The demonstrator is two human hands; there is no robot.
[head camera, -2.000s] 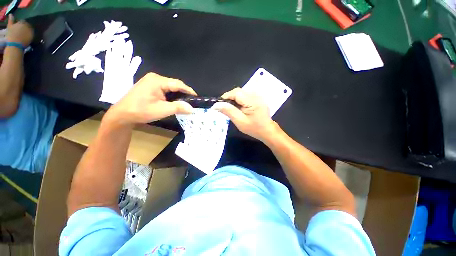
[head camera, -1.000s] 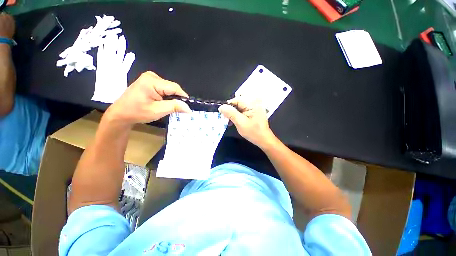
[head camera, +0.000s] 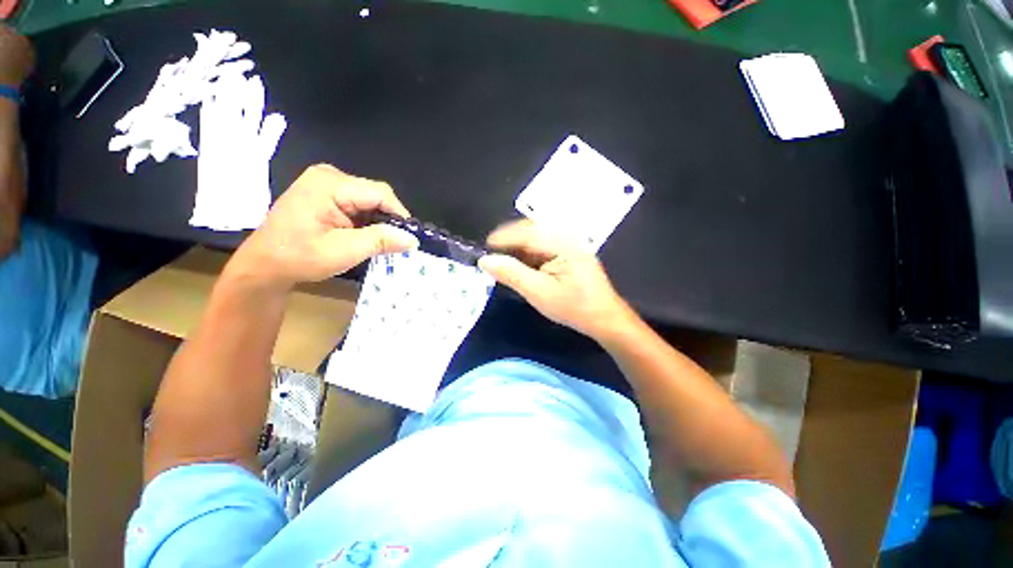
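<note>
My left hand (head camera: 322, 230) grips the left end of a narrow glossy black strip (head camera: 447, 245) with pale marks along its edge. My right hand (head camera: 555, 277) is at the strip's right end, thumb on its lower corner and fingers blurred; whether it pinches a small piece is too small to tell. A white sheet (head camera: 411, 327) with blue-grey printed marks hangs below the strip, tilted. A white square plate (head camera: 581, 192) with dark corner holes lies on the black mat just beyond my right hand, which partly covers its lower edge.
White gloves (head camera: 231, 150) lie at left. A white plate stack (head camera: 793, 97) is at far right, near a tall black stack (head camera: 935, 211). Open cartons (head camera: 122, 388) (head camera: 855, 455) stand below the bench edge. Another person's arm (head camera: 11, 144) is at far left.
The strip now slopes down to the right, and the hanging sheet has swung out and tilted. My right fingers have lifted off the strip's upper edge. The bench items have shifted slightly in view.
</note>
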